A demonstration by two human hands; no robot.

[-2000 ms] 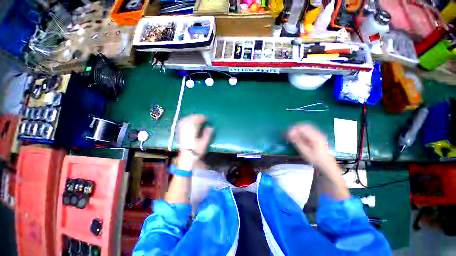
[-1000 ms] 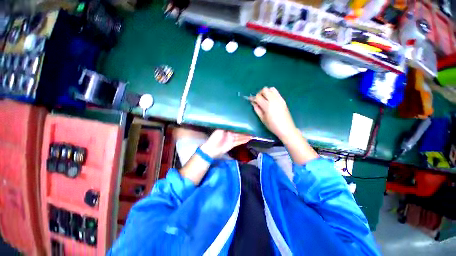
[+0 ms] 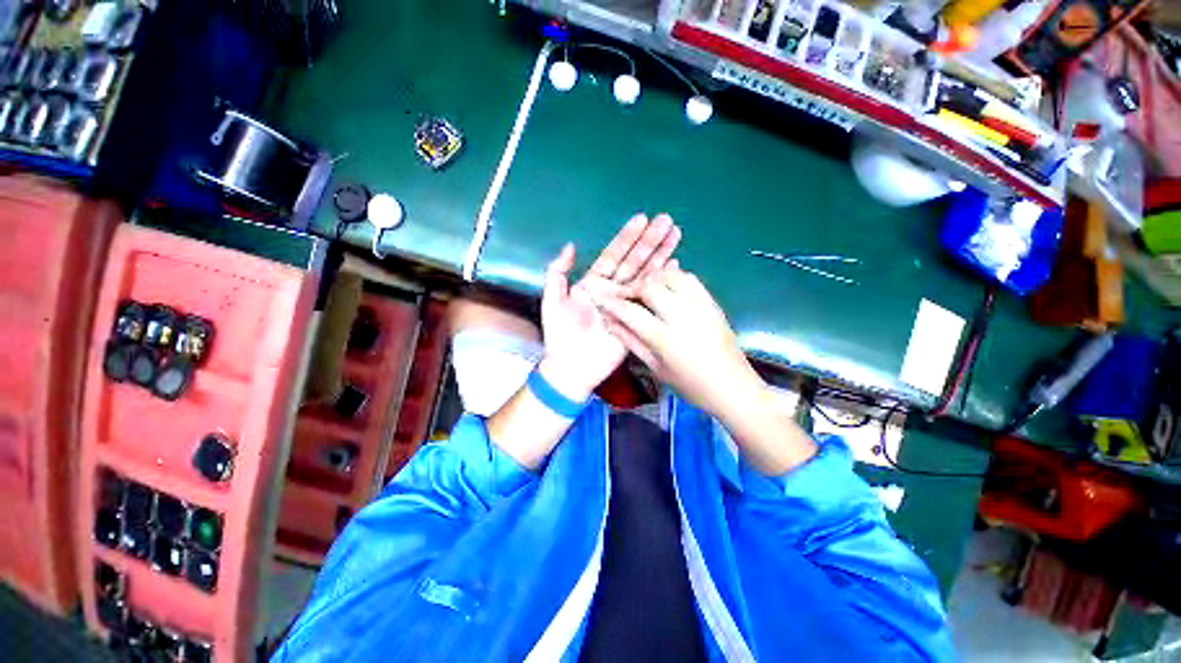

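My left hand (image 3: 589,317) is palm up with its fingers extended, in front of the bench edge, a blue band on its wrist. My right hand (image 3: 680,324) lies against the left palm, its fingertips touching it; whether something small is between them cannot be told. Thin metallic tweezers (image 3: 809,264) lie on the green mat (image 3: 622,175), to the right of both hands. A small round circuit assembly (image 3: 438,143) lies on the mat at the left. Three white round discs (image 3: 627,89) sit in a row at the mat's back.
The parts organiser (image 3: 829,78) runs along the back right. A wire spool (image 3: 257,162) stands at the left. Red trays (image 3: 253,279) with black round parts are left of my seat. A blue bin (image 3: 1004,240), white paper (image 3: 931,347) and grey screwdriver (image 3: 1072,372) are at the right.
My right hand held the tweezers over the mat a second ago; they now lie on the mat. It has moved back to my left hand, which has risen and turned palm up.
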